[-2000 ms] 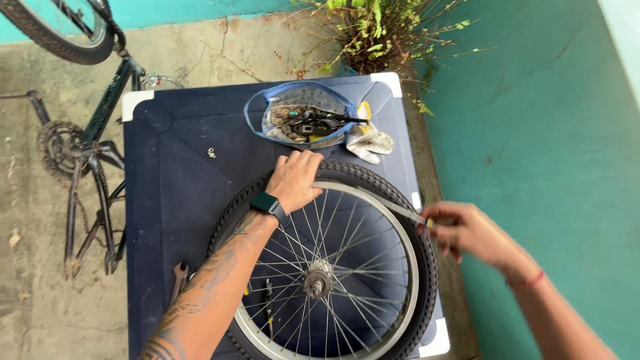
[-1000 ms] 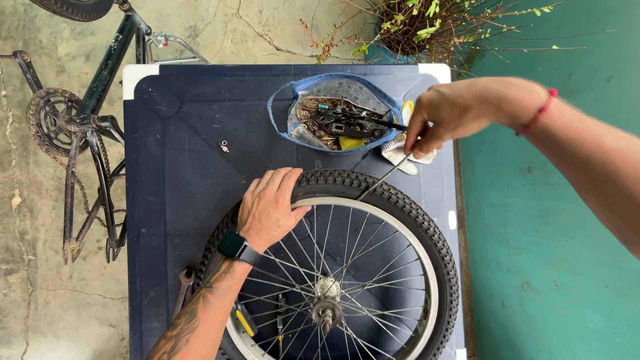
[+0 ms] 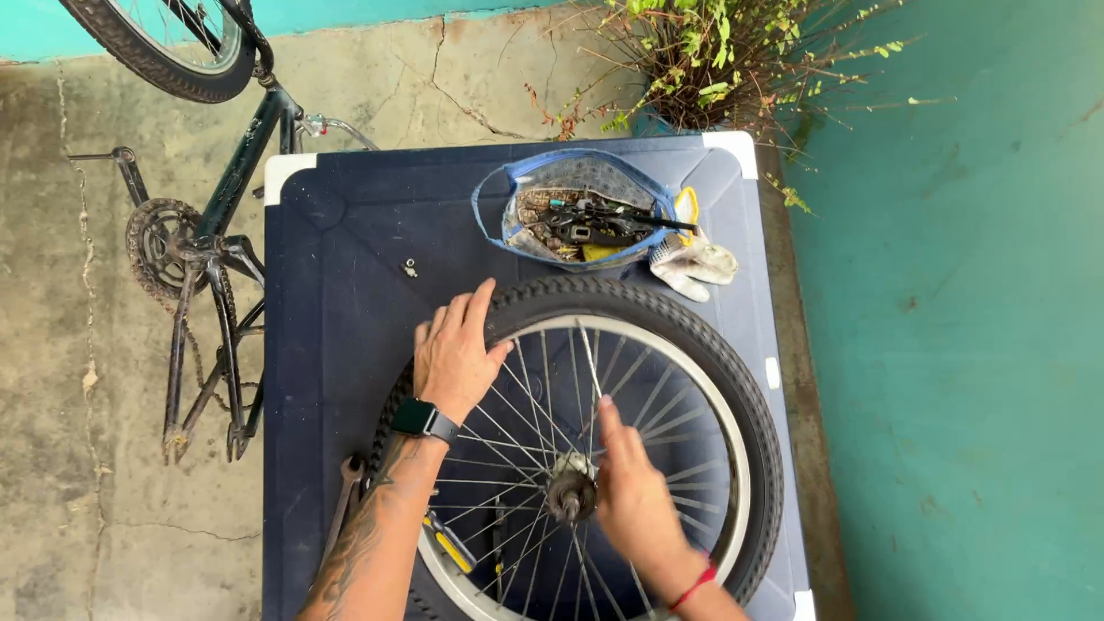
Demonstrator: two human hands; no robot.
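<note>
A bicycle wheel with a knobby black tyre point(image 3: 720, 354) and a silver rim point(image 3: 737, 483) lies flat on the dark blue table point(image 3: 345, 345). My left hand point(image 3: 457, 349) presses on the tyre at its upper left, fingers spread over the tread. Over the spokes, above and right of the hub point(image 3: 571, 492), my right hand point(image 3: 634, 483) grips a thin metal lever or rod point(image 3: 589, 358); its far tip is at the rim's upper inner edge. The grip end is hidden in the fist. A yellow-and-grey handled tool point(image 3: 450, 543) shows beneath the spokes.
A blue-trimmed bag point(image 3: 586, 155) of tools and parts stands beyond the tyre, beside a white glove point(image 3: 703, 263). Small metal nuts point(image 3: 410, 268) and a wrench point(image 3: 345, 496) lie at the left. A bicycle frame point(image 3: 246, 168) is left of the table; a potted plant point(image 3: 703, 69) is behind.
My right hand has moved from above the tyre's upper right to over the spokes, still with the thin metal tool. My left hand remains on the tyre.
</note>
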